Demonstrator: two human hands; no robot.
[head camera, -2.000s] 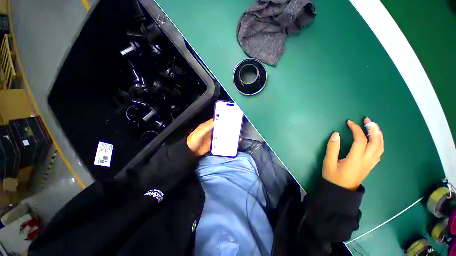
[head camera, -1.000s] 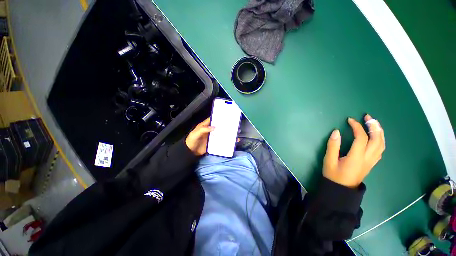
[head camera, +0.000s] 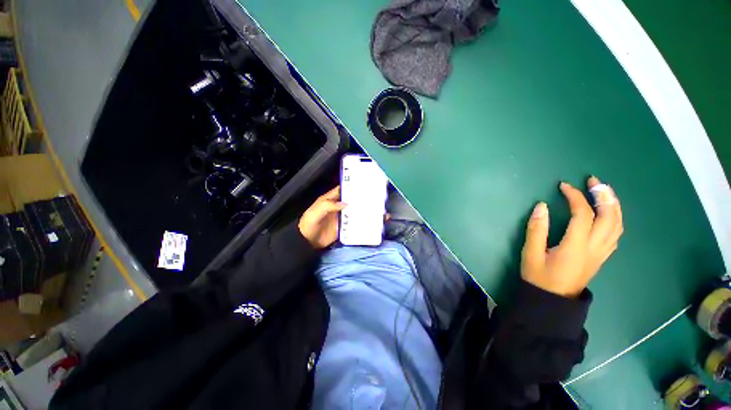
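Observation:
A smartphone (head camera: 363, 200) with a bright white screen is upright near my lap, beside the bench edge. My left hand (head camera: 322, 219) is closed around it, with the thumb at the screen's left edge. My right hand (head camera: 571, 240) rests on the green bench top (head camera: 497, 160), fingers apart and holding nothing. A small white band is on one fingertip. A black round housing ring (head camera: 395, 117) lies on the bench, its open centre facing up.
A crumpled dark grey cloth (head camera: 425, 46) lies beyond the ring. A large black bin (head camera: 319, 132) with jumbled glossy black parts (head camera: 232, 136) stands left of the bench. Several core units (head camera: 714, 311) stand at the lower right, beyond a thin white line. Cartons (head camera: 48, 240) are at far left.
The phone has tilted slightly and its screen content has changed. The ring, cloth and core units have shifted slightly in view. My right hand keeps almost the same pose.

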